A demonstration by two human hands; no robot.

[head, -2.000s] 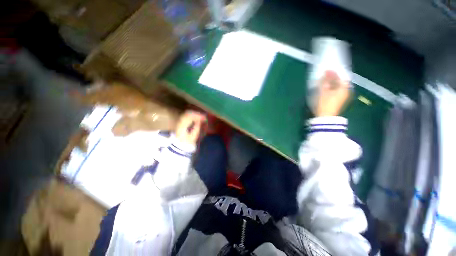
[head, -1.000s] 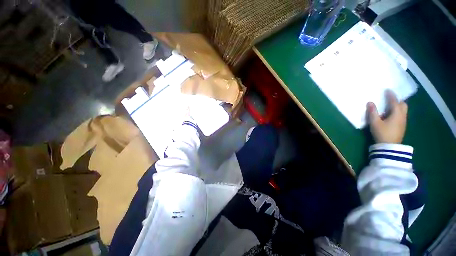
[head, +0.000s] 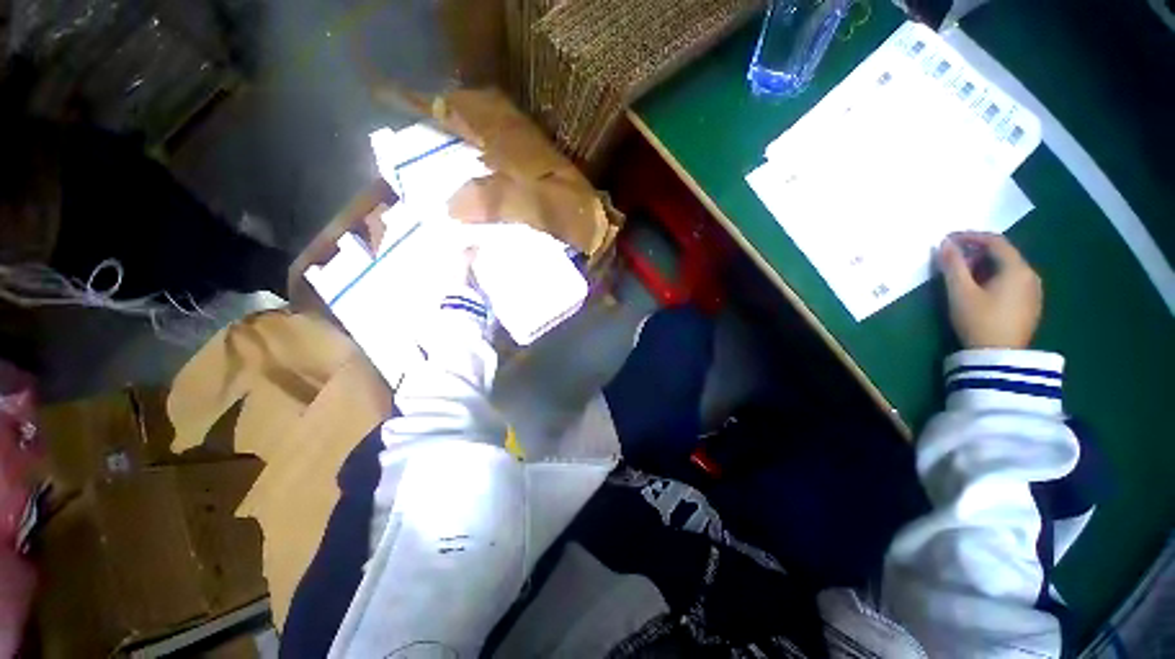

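White printed label sheets (head: 902,155) lie overlapping on the green bench, with rows of small black print along the upper right edge. My right hand (head: 995,290) is at their lower right edge with its fingers curled in. Whether it grips a sheet edge or a label cannot be made out. My left hand (head: 472,267) is washed out by glare over the open carton. It appears to hold a blank-looking white sheet (head: 531,286) with rounded corners. White box blanks (head: 367,277) with blue stripes lie in the carton under and behind that hand.
Open brown carton flaps (head: 290,386) spread at the left of my lap. A clear bluish bottle (head: 790,49) stands at the bench's far left edge. Stacked corrugated cardboard (head: 619,64) is beside the bench. A red object (head: 677,258) is below the bench edge. White strings (head: 110,283) trail at left.
My right hand's fingers have drawn in from the sheets to their edge, and the sheets now overlap differently, showing more print. My left hand has shifted slightly up-left. The other person's legs are no longer visible.
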